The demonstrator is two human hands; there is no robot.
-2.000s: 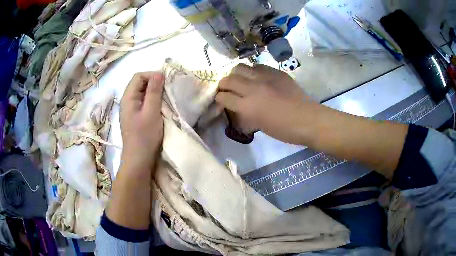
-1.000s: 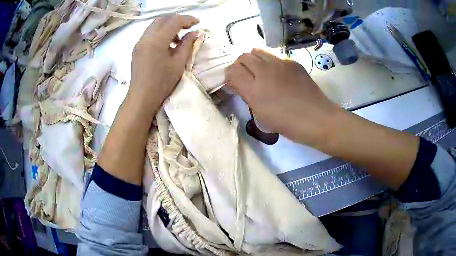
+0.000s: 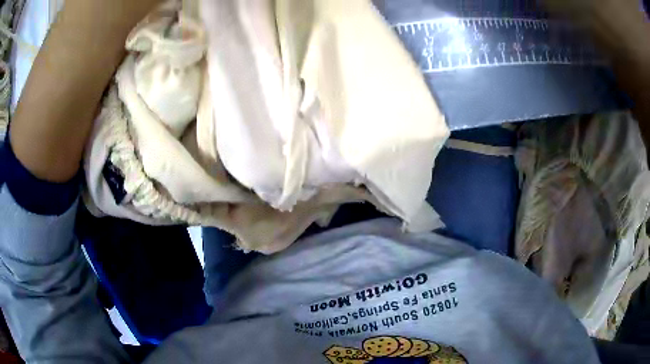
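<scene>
The cream garment piece (image 3: 363, 92) hangs in loose folds over the table edge, down towards my lap. Its gathered elastic edge (image 3: 142, 186) runs along the left side of the cloth. My left forearm comes in at the upper left beside the garment, and my left hand is cut off by the top edge. My right forearm shows blurred at the upper right corner, and my right hand is out of the picture. What either hand holds is hidden.
The grey table-edge ruler (image 3: 499, 53) crosses the upper right. A heap of beige cloth (image 3: 570, 213) lies at my right side, with a narrow cream strip (image 3: 479, 147) running to it. My lap and grey printed shirt (image 3: 385, 284) fill the bottom.
The view has tilted down to my lap. The sewing machine, the cloth pile on the table and both hands have left the picture. My right forearm is now at the far right.
</scene>
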